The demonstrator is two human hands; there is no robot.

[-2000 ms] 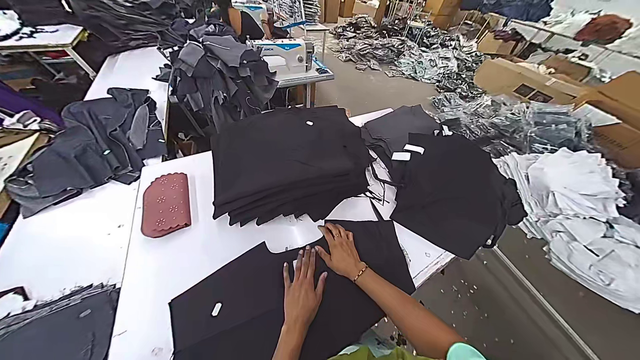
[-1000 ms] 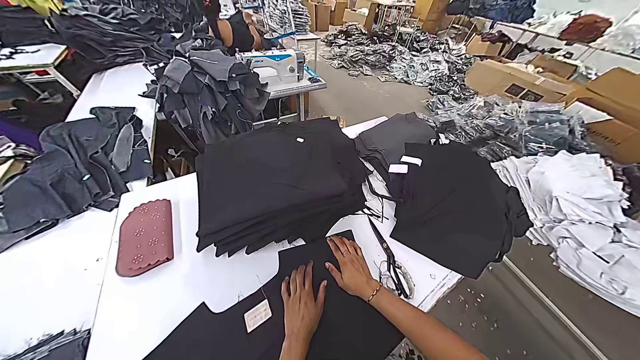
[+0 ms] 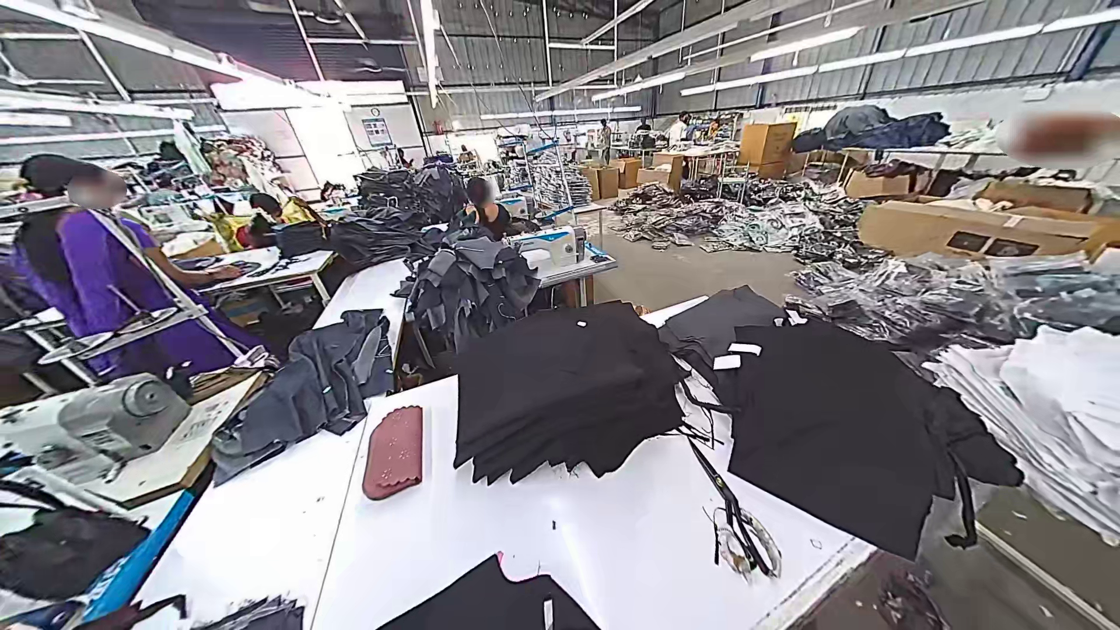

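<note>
Neither of my hands shows at this moment. At the bottom edge of the view lies part of a black fabric piece with a small white tag, the rest of it cut off by the frame. A stack of black fabric pieces sits behind it on the white table. To the stack's right are more black fabric pieces with white labels, hanging over the table's edge. Fabric shears with wrapped handles lie between them, toward the right edge. A scalloped maroon case rests left of the stack.
Sewing machines stand at the left and beyond the table. Dark grey fabric lies on the left table, with a heap of scraps behind. A person in purple stands at far left. White fabric piles are on the right.
Both hands, earlier flat on the black fabric at the front, are out of view. The view has tilted up. Less of the front black fabric shows.
</note>
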